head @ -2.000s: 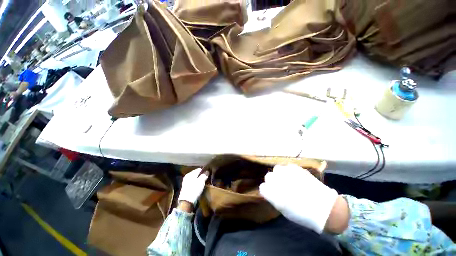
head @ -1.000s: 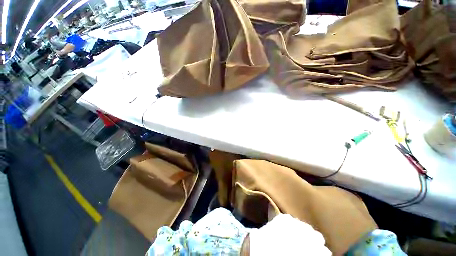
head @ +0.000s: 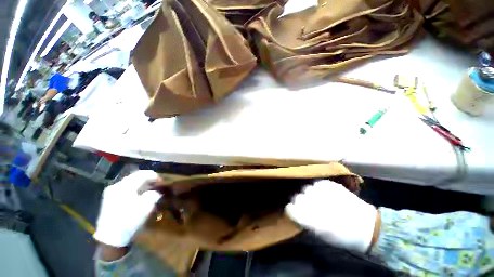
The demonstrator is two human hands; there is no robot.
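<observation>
A brown bag [head: 254,230] lies over my lap at the table's front edge, its mouth open towards me and dark inside. Its long top edge runs across, just below the table edge. My left hand [head: 129,208], in a white glove, grips the left end of the opening; small gold glints show beside it. My right hand [head: 333,213], also gloved in white, is at the right end of the opening, with its fingertips at the rim or just inside. The exact grip of its fingers is hidden.
On the white-covered table [head: 244,130] stand brown bags [head: 189,59] at the back. A green-handled tool [head: 374,120], a yellow tool [head: 416,100], a red-handled tool [head: 448,135], a wooden-handled tool [head: 360,83] and a beige holder with a blue-topped bottle [head: 472,92] lie right.
My hands have moved apart to the two ends of the bag opening. The bag has been turned and its mouth now gapes. The view has shifted too.
</observation>
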